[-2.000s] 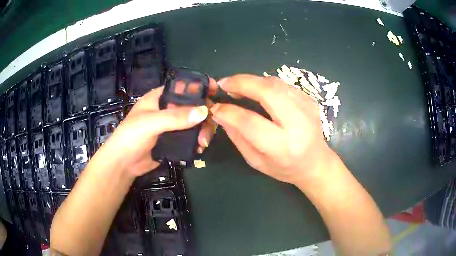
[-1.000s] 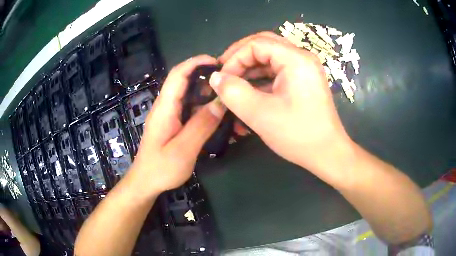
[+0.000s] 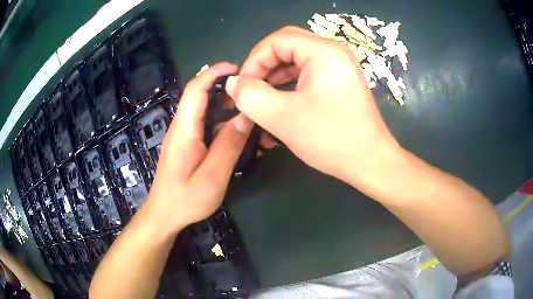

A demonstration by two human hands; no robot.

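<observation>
A black phone housing (image 3: 248,153) is held up in front of me, mostly hidden by my hands. My left hand (image 3: 196,146) grips it, with fingers around its far side and the thumb on its face. My right hand (image 3: 315,99) is at the housing's upper end, thumb and index finger pinched together. Whether anything is between those fingertips cannot be seen. A small pale tab (image 3: 203,70) shows just beyond my left fingers.
A glossy black blister tray (image 3: 87,140) with housings in its pockets lies left. A cream tab (image 3: 217,250) is on its near part. Pale strips (image 3: 374,47) are piled beyond my right hand. Another person's arm (image 3: 23,274) shows at lower left. Another tray (image 3: 522,29) is at upper right.
Two seconds ago the housing's windows faced me and my right fingers were at its side. Now my hands cover it, with the right hand over its upper end. The camera view has also shifted.
</observation>
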